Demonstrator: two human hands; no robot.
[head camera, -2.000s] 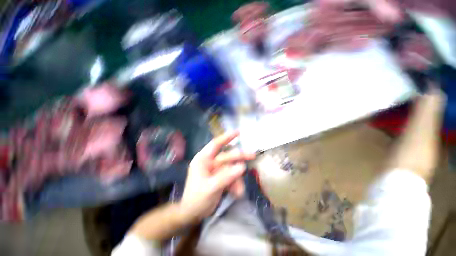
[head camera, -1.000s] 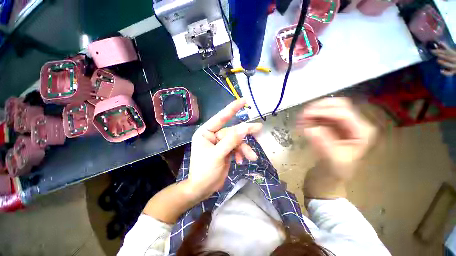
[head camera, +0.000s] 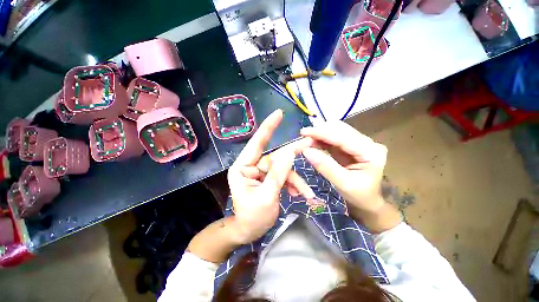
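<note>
My bare left hand (head camera: 257, 184) is over my lap, its index finger pointing up and its fingers apart. My bare right hand (head camera: 356, 171) is beside it, thumb and fingertips closed at the tip of a left finger. Whether anything tiny is between the fingertips cannot be told. Both hands are in front of the bench edge, above the checked apron (head camera: 340, 233). A pink housing (head camera: 250, 121) with a green LED circuit board and a dark square centre stands on the dark bench just beyond my left hand.
More pink housings (head camera: 155, 57) stand at left. A grey-white metal box (head camera: 251, 44), yellow-handled cutters (head camera: 299, 99), a blue tool (head camera: 327, 35) and black cable (head camera: 360, 76) are ahead. Pink housings stand on the white bench section (head camera: 437, 53). A red stool (head camera: 473, 127) is at right; black parts (head camera: 168, 236) lie below.
My right hand has moved left from apart and blurred to meet my left fingertip. My left hand stays raised with fingers apart. The bench view has shifted slightly right.
</note>
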